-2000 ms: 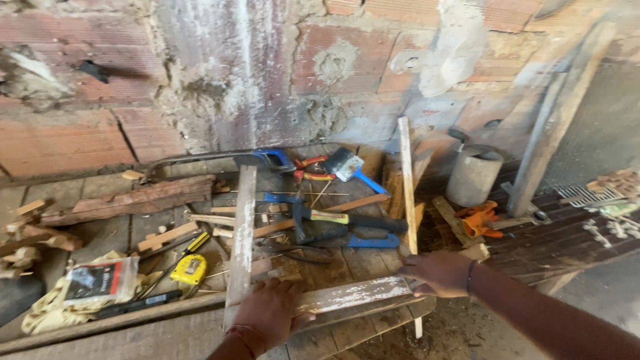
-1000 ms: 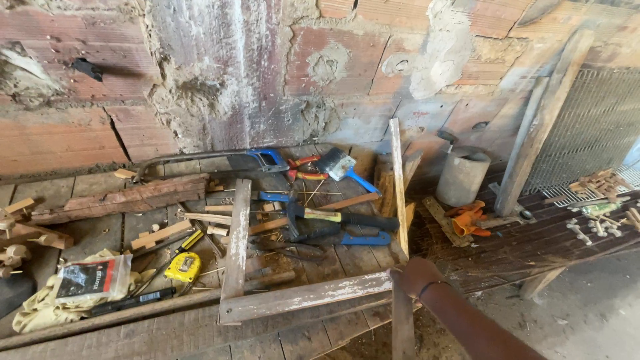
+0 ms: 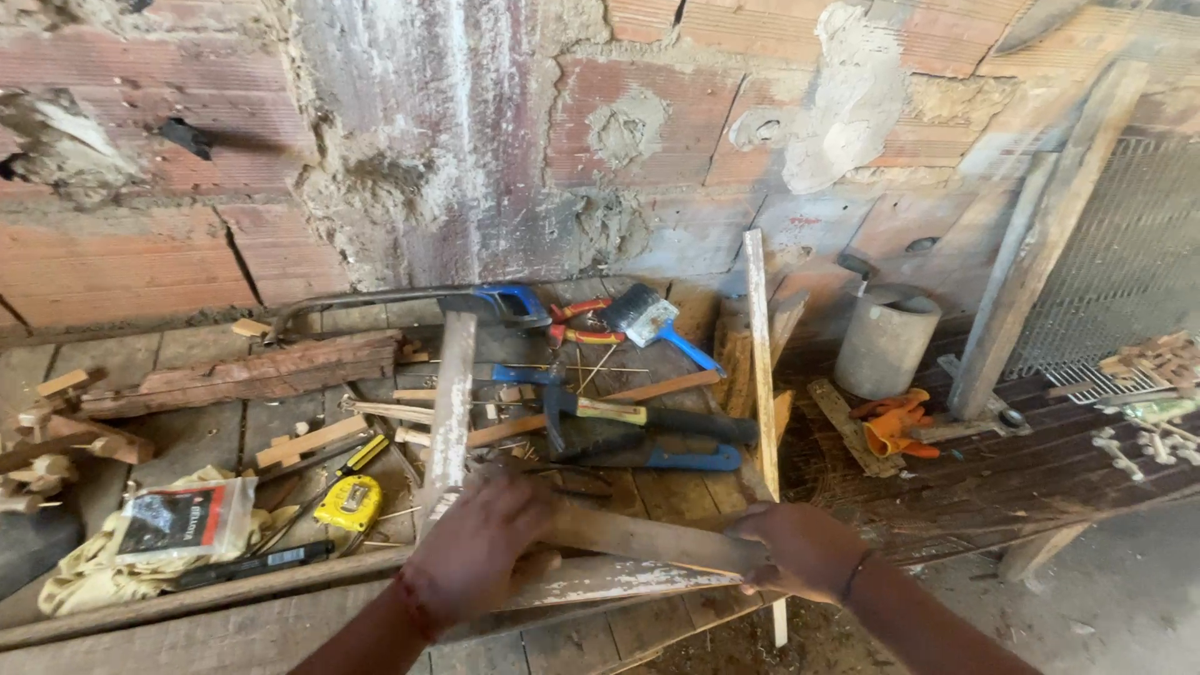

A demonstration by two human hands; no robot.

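A short wooden slat (image 3: 652,541) lies between my hands, over a paint-flecked wooden strip (image 3: 609,578) at the bench's front. My right hand (image 3: 806,551) grips the slat's right end, beside a long upright narrow wooden strip (image 3: 761,366). At the slat's left end is my left hand (image 3: 487,544), slightly blurred, its fingers partly hidden; whether they close on the slat is unclear. Another whitish wooden strip (image 3: 452,403) runs away from my left hand toward the hacksaw (image 3: 516,305). Behind the slat lie a claw hammer (image 3: 647,415) and a blue-handled tool (image 3: 689,457).
On the bench are a yellow tape measure (image 3: 349,502), a screwdriver (image 3: 364,455), a plastic packet (image 3: 186,517) on pale gloves, a paintbrush (image 3: 689,347), red pliers (image 3: 586,335) and rough wood (image 3: 253,373). Right stand a cement cylinder (image 3: 886,340), orange gloves (image 3: 897,425) and a leaning post (image 3: 1050,239).
My left hand, out of view a second ago, is back at the frame's front. The short slat, then hanging down below my right hand, now lies across between both hands.
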